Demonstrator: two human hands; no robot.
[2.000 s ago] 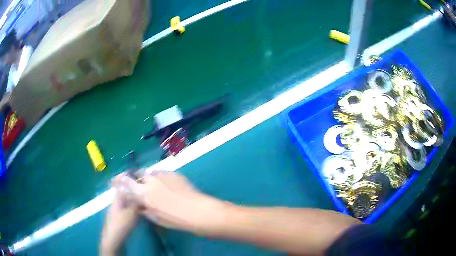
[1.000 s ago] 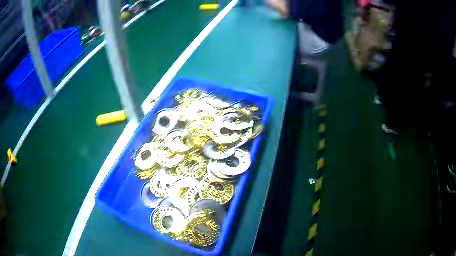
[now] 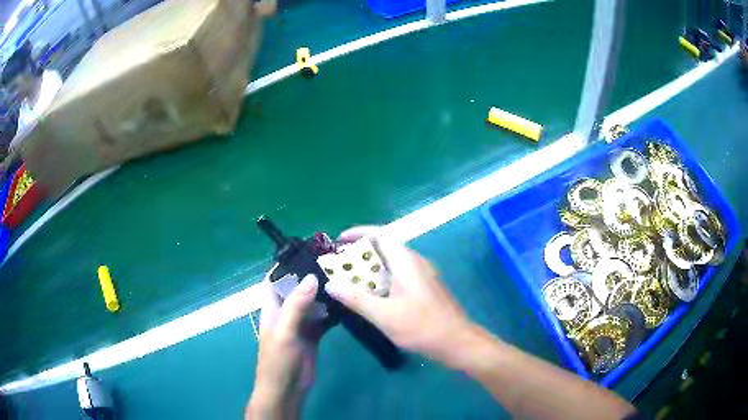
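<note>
My left hand (image 3: 289, 328) grips the dark and grey drum of a cylindrical unit (image 3: 297, 261), thumb on top. Its short thin rod end points up and left; its thicker black handle (image 3: 369, 338) points down and right under my right hand. My right hand (image 3: 402, 299) holds a white circuit board (image 3: 358, 267) with several brown-gold dots, beside the drum. Reddish wires (image 3: 325, 241) show between board and drum. The drum is partly hidden by my fingers.
A blue bin (image 3: 525, 215) of gold and silver rings stands at right, beside an upright post (image 3: 600, 70). Yellow tubes (image 3: 515, 124) lie on the belt. A carton (image 3: 139, 90) stands across it. Another unit (image 3: 94, 395) is at lower left. A person (image 3: 33, 86) is at far left.
The view swung right to the ring bin, then back. The hands, out of view one second ago, now hold the unit and board. The unit seen earlier lying on the belt is gone from there.
</note>
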